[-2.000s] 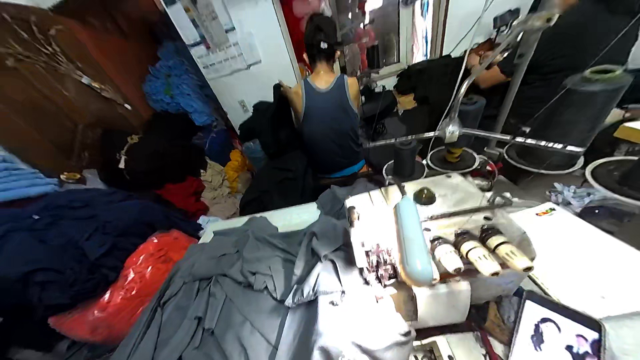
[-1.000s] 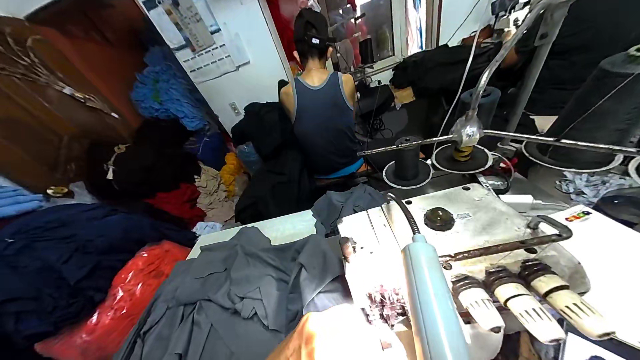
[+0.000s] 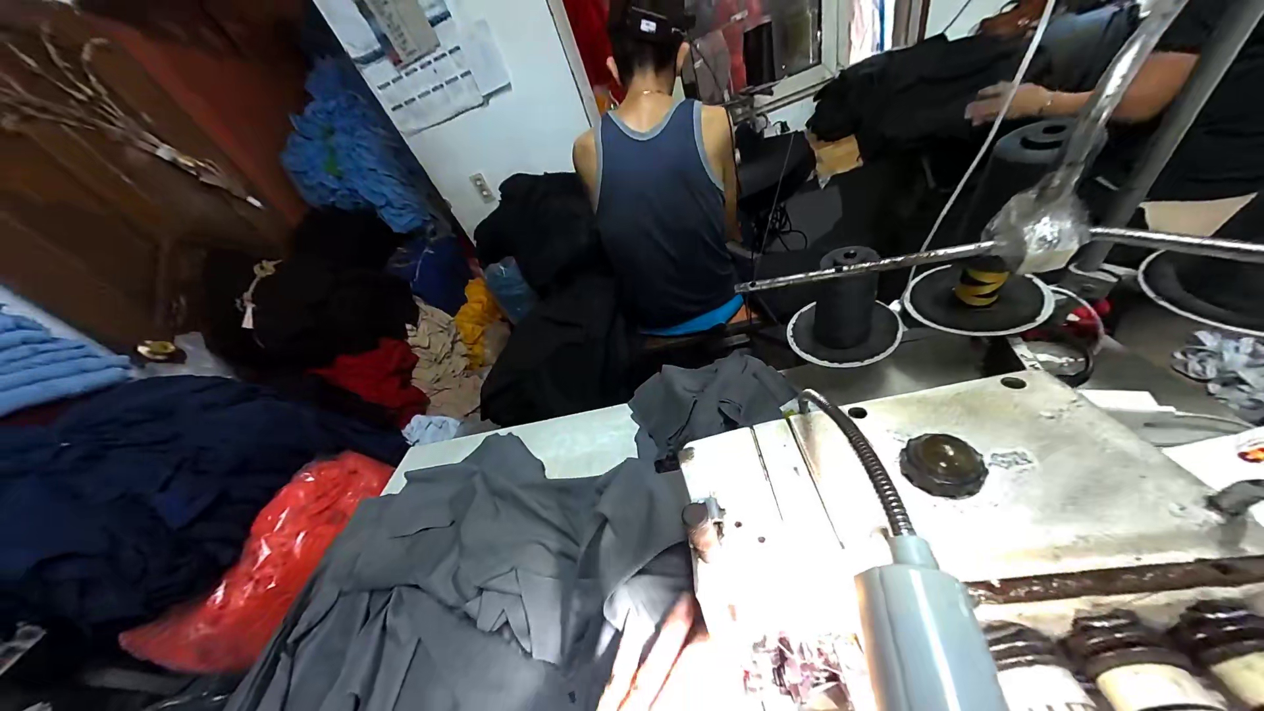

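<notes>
Grey fabric [image 3: 464, 583] lies heaped over the pale table left of a white industrial sewing machine [image 3: 849, 474]. Part of my left hand [image 3: 657, 657] shows at the bottom, overexposed by the lamp and touching the fabric beside the machine; its fingers cannot be made out well. My right hand is not in view. A grey-blue lamp [image 3: 928, 622] on a flexible neck stands over the machine's front, near several tension knobs [image 3: 1136, 662]. More grey fabric [image 3: 706, 400] lies behind the machine head.
Thread cones [image 3: 844, 306] stand on round holders behind the machine, below a metal thread-stand bar [image 3: 869, 269]. A red plastic bag [image 3: 267, 573] and dark blue cloth [image 3: 178, 464] are at the left. One person [image 3: 662, 197] sits ahead, back turned; another person's hand [image 3: 1007, 102] rests near black cloth.
The view has moved closer to the machine. A hand, not seen two seconds ago, came in at the bottom one second ago and now shows lower beside the machine.
</notes>
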